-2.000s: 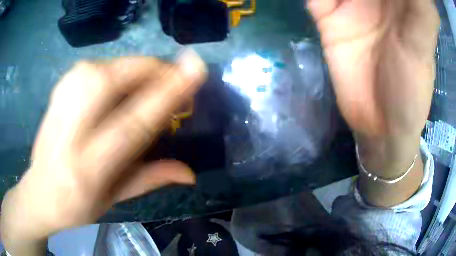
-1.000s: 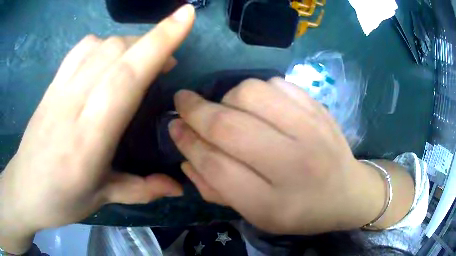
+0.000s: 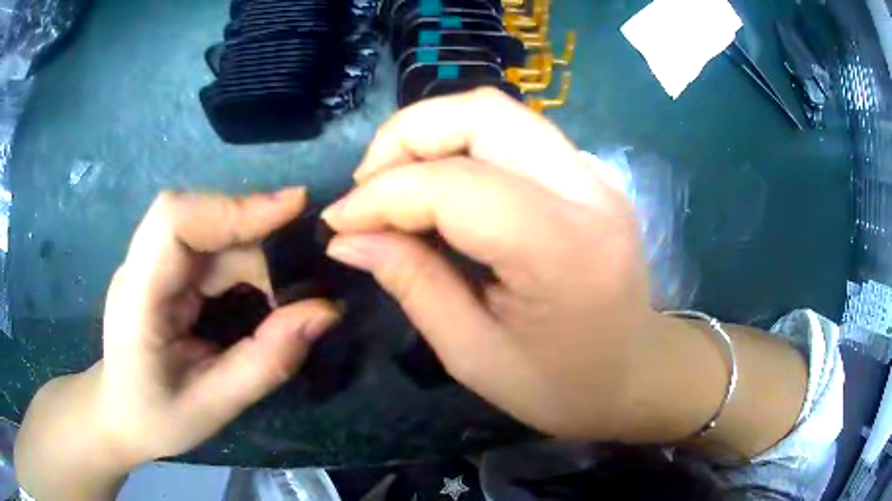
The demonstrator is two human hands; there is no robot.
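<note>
My left hand (image 3: 210, 313) is curled around a dark display module (image 3: 296, 262), with its thumb and fingers at the module's edges. My right hand (image 3: 518, 254) is over the module's right side, thumb and forefinger tips pinched close together at its edge. Whether a thin film is between those tips cannot be told. The dark fixture (image 3: 337, 362) lies below the hands on the bench, mostly covered and blurred.
A stack of black pieces (image 3: 279, 78) lies at the top left of centre. Beside it is a stack of modules with teal tabs and orange tails (image 3: 450, 44). A white cloth (image 3: 682, 39), tweezers (image 3: 768, 88) and a crumpled clear liner (image 3: 655, 215) are at right. A plastic bag (image 3: 34, 29) is upper left.
My right hand has come in from the right to meet my left. My left hand has curled around a module. The view has shifted, showing more of the stacks.
</note>
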